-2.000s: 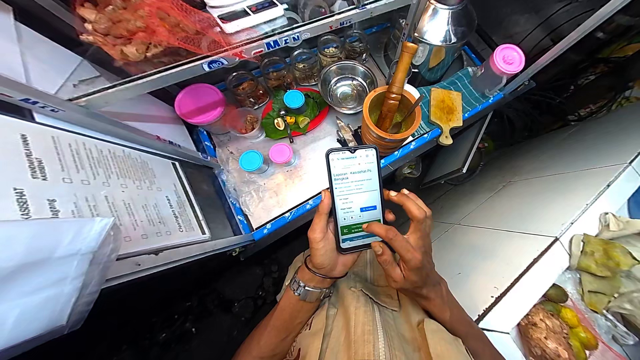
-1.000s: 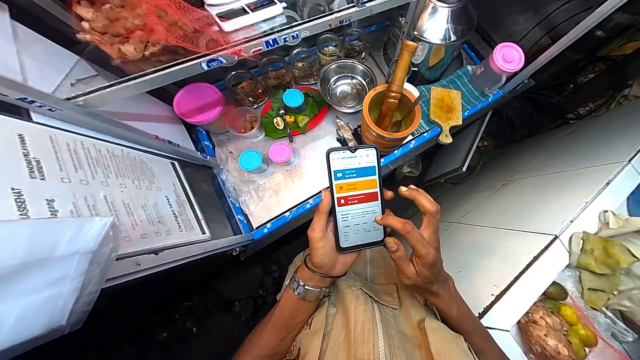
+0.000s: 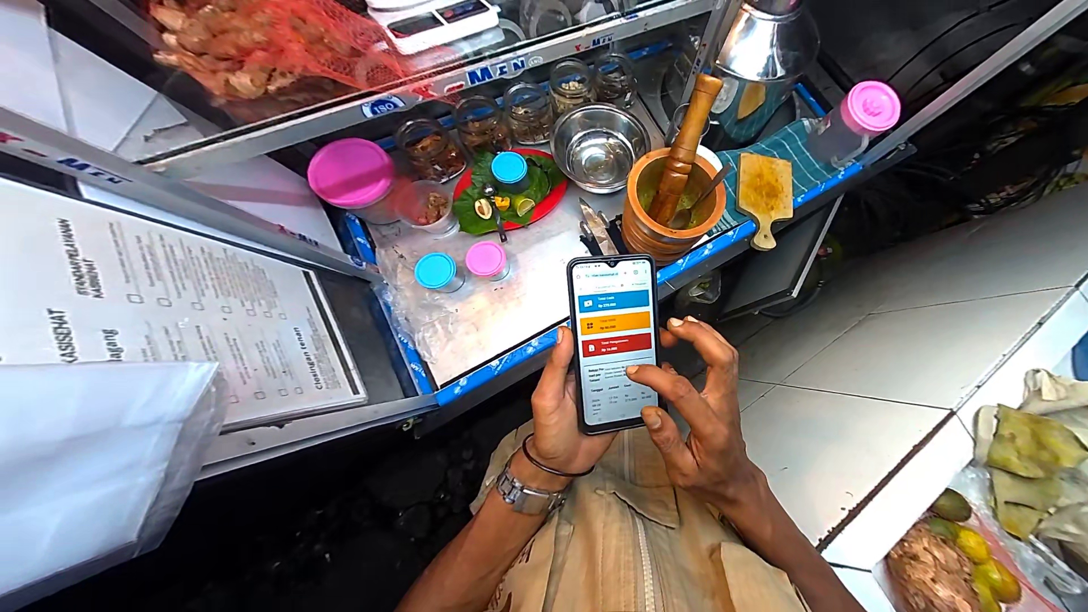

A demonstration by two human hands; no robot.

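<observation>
My left hand (image 3: 561, 408) holds a smartphone (image 3: 615, 348) upright from its left side and from below. The phone's lit screen shows blue, orange and red bars with writing under them. My right hand (image 3: 701, 399) is at the phone's right edge, its index fingertip over the lower part of the screen; whether it touches the glass I cannot tell. The thumb and other fingers are spread, holding nothing. Just beyond the phone stands a wooden mortar (image 3: 663, 242) with a wooden pestle (image 3: 687, 144) and a metal spoon leaning in it.
On the stall counter (image 3: 476, 327) are pink-lidded (image 3: 486, 259) and blue-lidded (image 3: 436, 271) containers, a red plate (image 3: 557, 200) with leaf and cut limes, a steel bowl (image 3: 600, 149), glass jars (image 3: 527, 110) and a small wooden board (image 3: 765, 189). A printed sheet (image 3: 170, 306) stands left; fruit (image 3: 973, 544) lies lower right.
The phone's screen has gone from a page with a green bar to one with coloured bars. My right index finger lifted off the screen's lower edge, then came back over it.
</observation>
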